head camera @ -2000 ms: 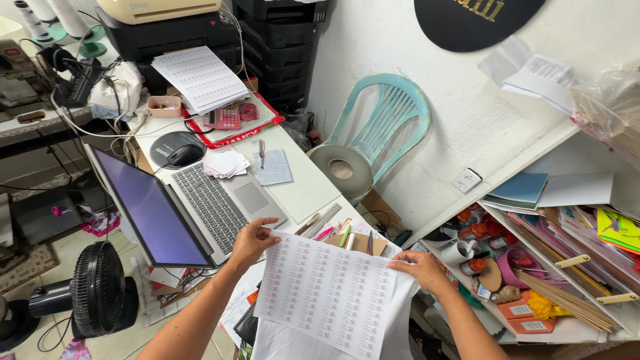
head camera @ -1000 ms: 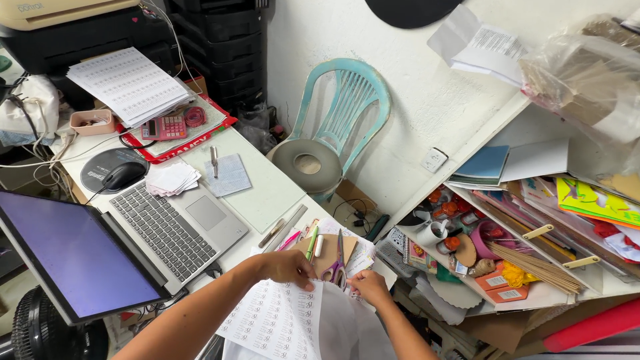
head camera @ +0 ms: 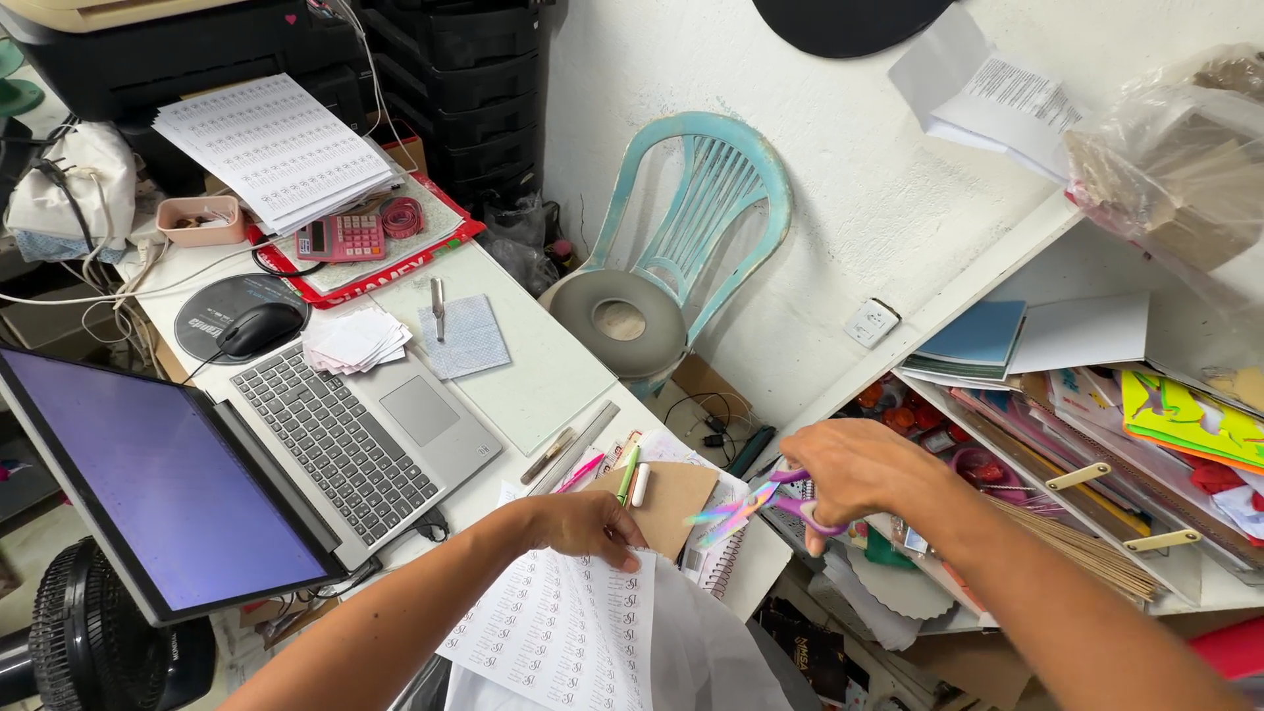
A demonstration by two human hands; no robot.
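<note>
My left hand (head camera: 592, 528) pinches the top edge of a printed paper sheet (head camera: 563, 627), which hangs over my lap below the table's edge. My right hand (head camera: 849, 474) holds a pair of scissors (head camera: 755, 509) by its purple handles, to the right of the sheet. The iridescent blades are parted and point left, over a brown card (head camera: 671, 504) and a spiral notebook (head camera: 726, 553). A green pen (head camera: 628, 476) and a white marker (head camera: 642, 485) lie on the card, near my left hand.
A laptop (head camera: 336, 444) stands at left, with a mouse (head camera: 262, 329), small paper pieces (head camera: 357, 339) and a stack of printed sheets (head camera: 276, 153) beyond it. A turquoise chair (head camera: 716, 212) stands by the wall. Shelves (head camera: 1066, 494) with papers and craft supplies fill the right; a fan (head camera: 99, 632) is lower left.
Both hands held the sheet spread out at first. The scissors, which lay on the table one second ago, are now raised in my right hand. My left hand still holds the paper.
</note>
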